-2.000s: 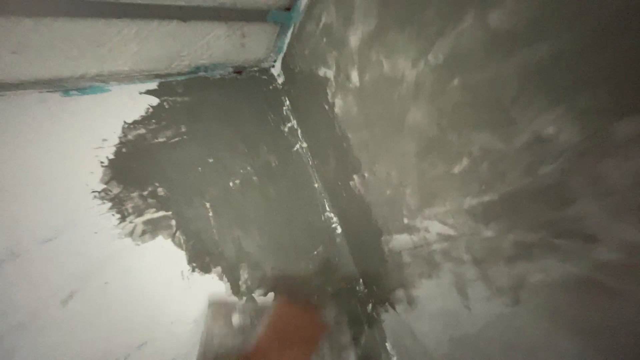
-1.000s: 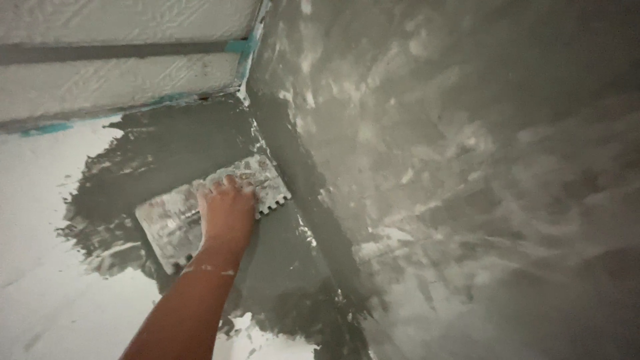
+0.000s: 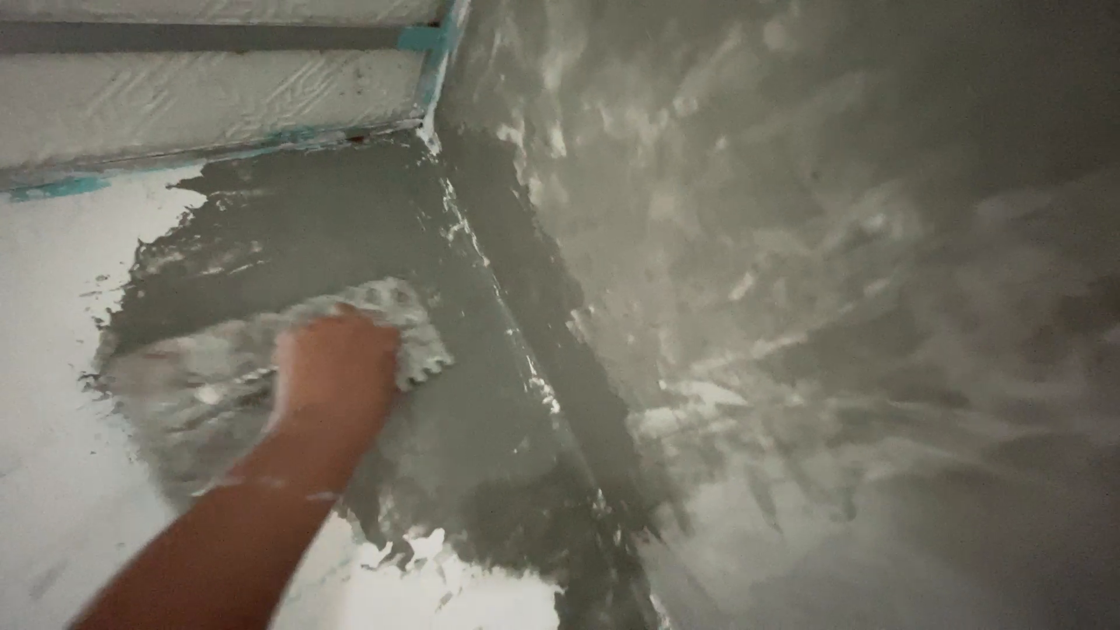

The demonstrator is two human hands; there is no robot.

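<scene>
My left hand (image 3: pixel 339 372) is closed around the grip of a metal notched trowel (image 3: pixel 197 367), its forearm rising from the lower left. The blade lies at or close to the wall, over wet grey plaster (image 3: pixel 289 227); exact contact cannot be told. Its toothed end points right, toward the inside corner, and its left part is blurred. White smears mark the wrist. The grey coat has ragged edges against the white wall (image 3: pixel 52 350). My right hand is out of view.
Textured ceiling panels (image 3: pixel 219 92) with a dark gap and turquoise-marked edges meet the wall above. Along the corner joint (image 3: pixel 499 293) runs a broken white line. The adjoining grey, mottled wall (image 3: pixel 787 262) fills the right side.
Two seconds ago the hand was a blur at the bottom edge; a second ago it held the trowel on the grey patch. Since then the trowel has shifted left, away from the corner.
</scene>
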